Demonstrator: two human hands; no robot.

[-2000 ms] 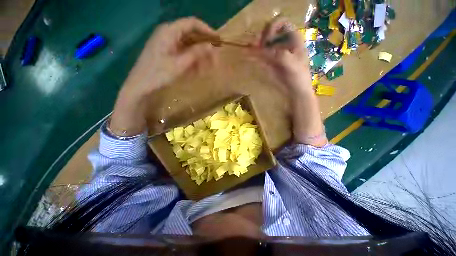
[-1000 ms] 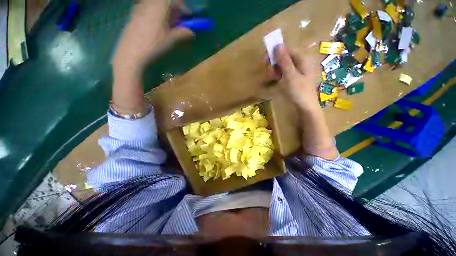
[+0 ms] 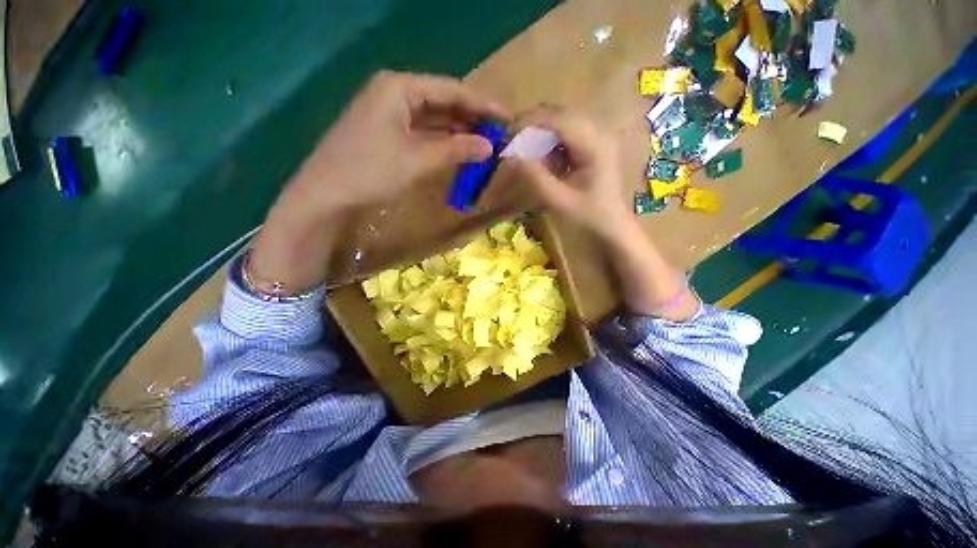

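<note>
My left hand (image 3: 375, 150) holds a glossy blue block (image 3: 471, 177) between thumb and fingers, above the bench just beyond the box. My right hand (image 3: 584, 177) holds a small flat white piece (image 3: 532, 142) right beside the block's upper part. Whether the white piece touches the block cannot be told. The open cardboard box (image 3: 409, 394) sits against my body, filled with pale yellow paper squares (image 3: 471, 305).
A pile of green, orange and white parts (image 3: 723, 91) lies at upper right, with a pale yellow square (image 3: 831, 132) near it. Blue blocks (image 3: 66, 167) stand on the green surface (image 3: 193, 203) at left. A blue stool (image 3: 857, 236) is at right.
My left hand has come back from the green surface to the bench with a blue block. My right hand has moved left and nearer with the white piece, so both hands are together.
</note>
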